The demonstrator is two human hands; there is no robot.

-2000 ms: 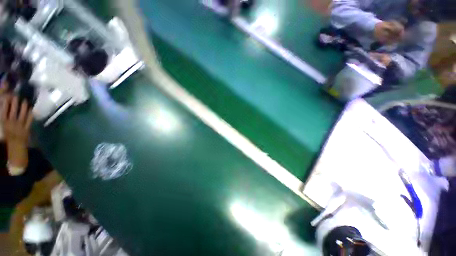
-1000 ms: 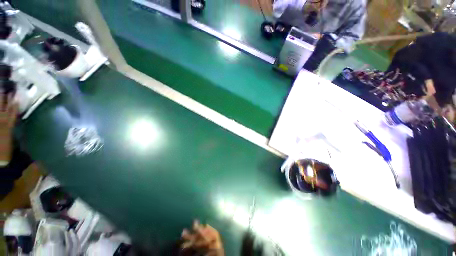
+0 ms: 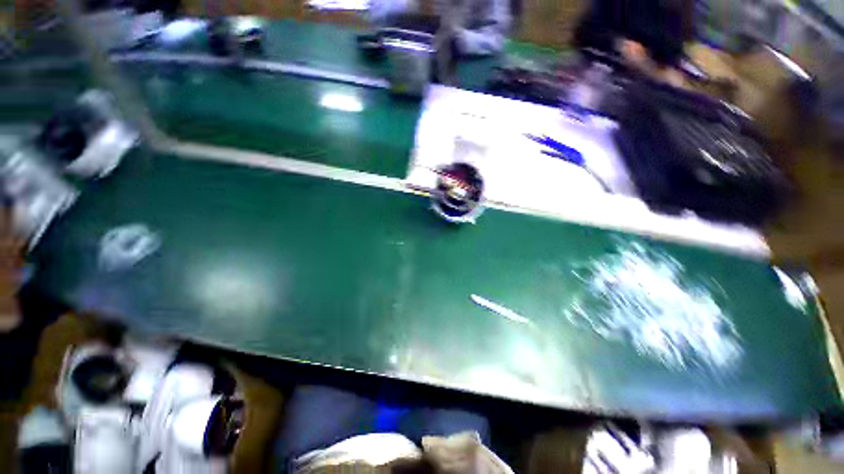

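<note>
The picture is blurred. A round white camera housing (image 3: 458,193) with a dark open interior stands at the bench's pale divider, beside a white board. A large heap of clear-white rings (image 3: 657,305) lies on the right of the green bench top (image 3: 315,268). A small heap of rings (image 3: 128,246) lies at the left. A slim pale tool (image 3: 500,309) lies left of the large heap. Neither of my hands can be made out. Pale beige shapes at the bottom edge are too blurred to identify.
White camera units (image 3: 190,426) stand below the bench at bottom left, more (image 3: 648,452) at bottom right. Others (image 3: 88,134) stand at the bench's left end. Blue-handled cutters (image 3: 558,148) lie on the white board (image 3: 500,130). A person in dark clothing (image 3: 639,32) is beyond.
The view has swung right and levelled, bringing the large ring heap fully into the picture. The skin-coloured hand at the bottom a second ago no longer shows there.
</note>
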